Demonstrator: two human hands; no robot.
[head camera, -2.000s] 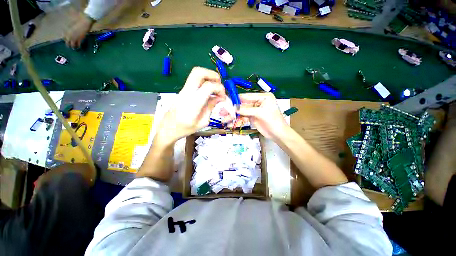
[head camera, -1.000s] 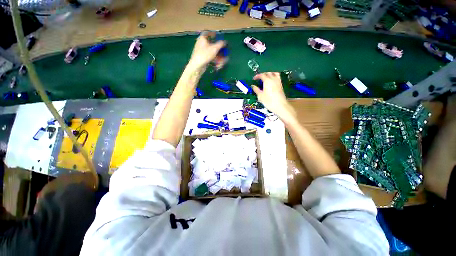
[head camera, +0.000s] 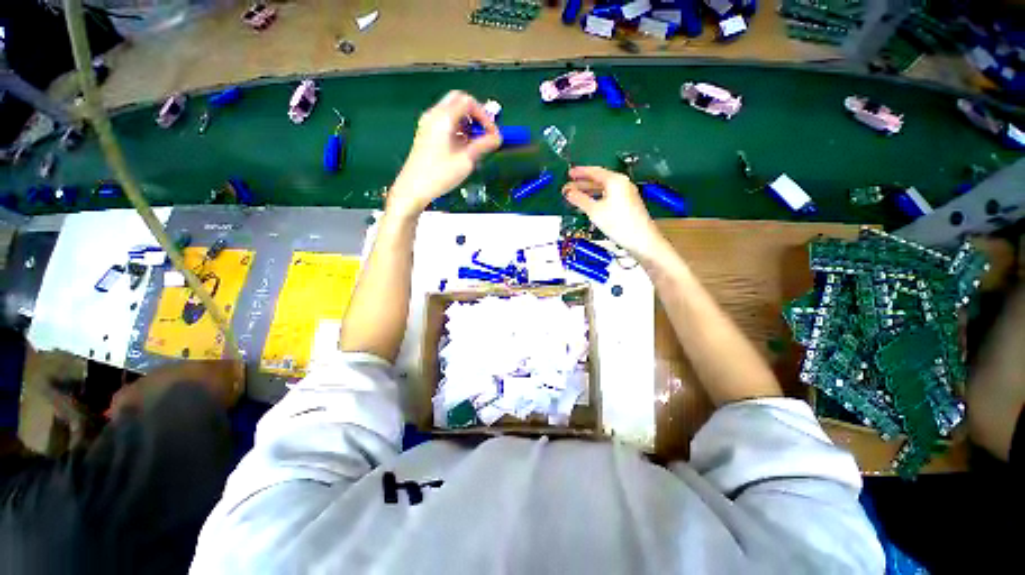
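Note:
My left hand is over the green belt, slightly blurred, its fingers closed on the end of a blue battery cell. My right hand is at the belt's near edge with thumb and fingertips close together. A small circuit board with a thin wire lies just beyond those fingertips; whether they hold the wire is unclear. Another blue cell lies between the hands. The pad box, full of white pads, is before me. Blue cells lie beyond it on the white sheet.
The belt carries pink car-shaped parts and wired blue cells. PCB panels are heaped at right. Yellow sheets lie left, with a pale cord crossing. Other people's limbs show at both sides.
Both hands moved from above the box out to the belt, leaving cells on the white sheet. In the last second my left hand moved slightly nearer. Belt parts shifted left.

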